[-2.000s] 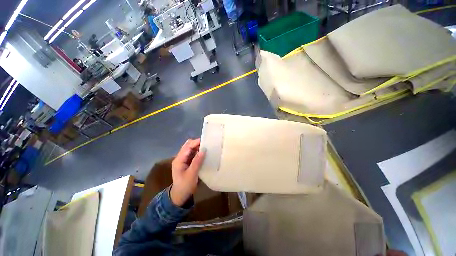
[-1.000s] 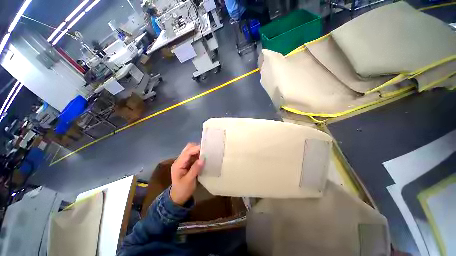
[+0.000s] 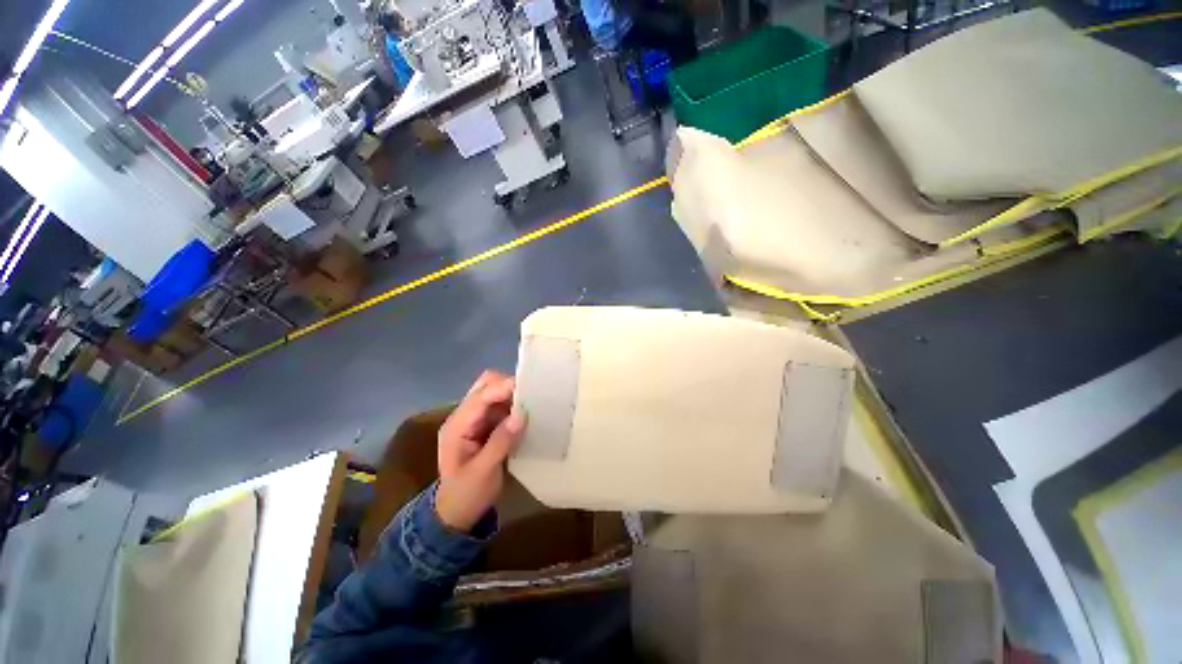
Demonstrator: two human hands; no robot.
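Note:
My left hand (image 3: 475,451) pinches the left edge of a small beige panel (image 3: 674,409), held up in front of me with a grey patch at each end. A second beige panel (image 3: 804,584) shows below and partly behind it, also with two grey patches, its lower part cut off by the picture's bottom edge. Only a small sliver of what looks like my right hand (image 3: 1020,656) shows at the bottom edge, by that panel's right corner; its grip is hidden.
A pile of beige covers with yellow edges (image 3: 830,234) lies at the upper right, before a green crate (image 3: 749,86). An open cardboard box (image 3: 544,534) is below my left hand. A folded beige piece (image 3: 188,584) lies on a white surface at left. White, yellow-edged sheets (image 3: 1134,519) are at right.
The held panel has shifted slightly in the picture, along with the background. My left hand keeps the same grip on it.

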